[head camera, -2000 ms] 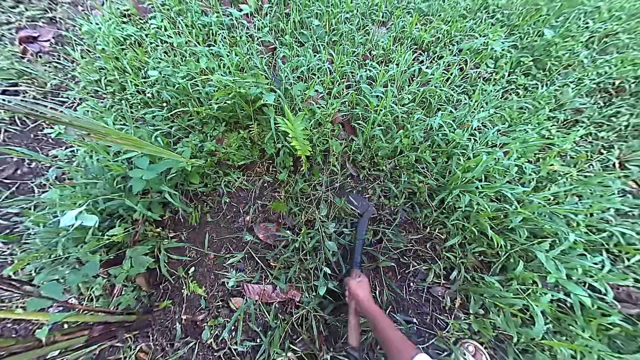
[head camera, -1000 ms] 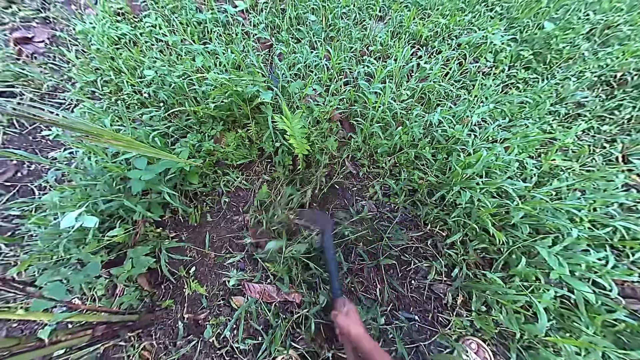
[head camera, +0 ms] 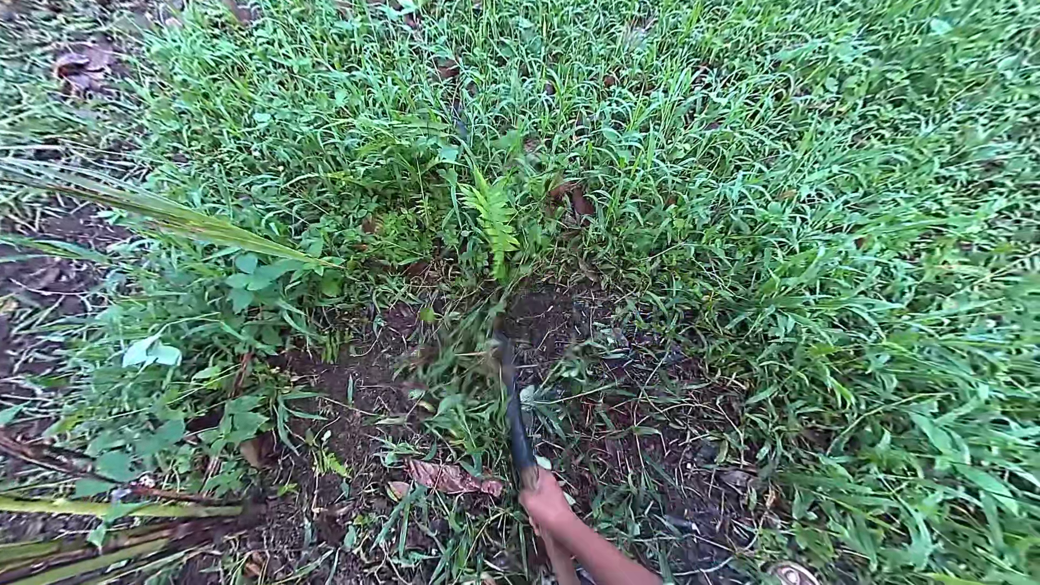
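Observation:
My right hand [head camera: 546, 497] comes in from the lower right and is closed around the handle of a weeding tool with a dark metal shank [head camera: 517, 422]. The shank points up and away from the hand, and its far end is blurred among loose cut grass [head camera: 463, 357] over dark soil [head camera: 561, 317]. Just beyond that end stands a small bright green fern [head camera: 492, 219]. A dry brown leaf [head camera: 455, 478] lies left of my hand. My left hand is out of view.
Dense green grass [head camera: 812, 203] spreads ahead and to the right. Long palm-like leaflets [head camera: 187, 221] reach in from the left, and cut stalks [head camera: 122, 510] lie at the lower left. A round, pale item [head camera: 795, 574] shows at the bottom edge.
My right hand has swung the tool; its head, turned left a second ago, is now a blur near the fern. Loose grass has shifted left, baring more soil.

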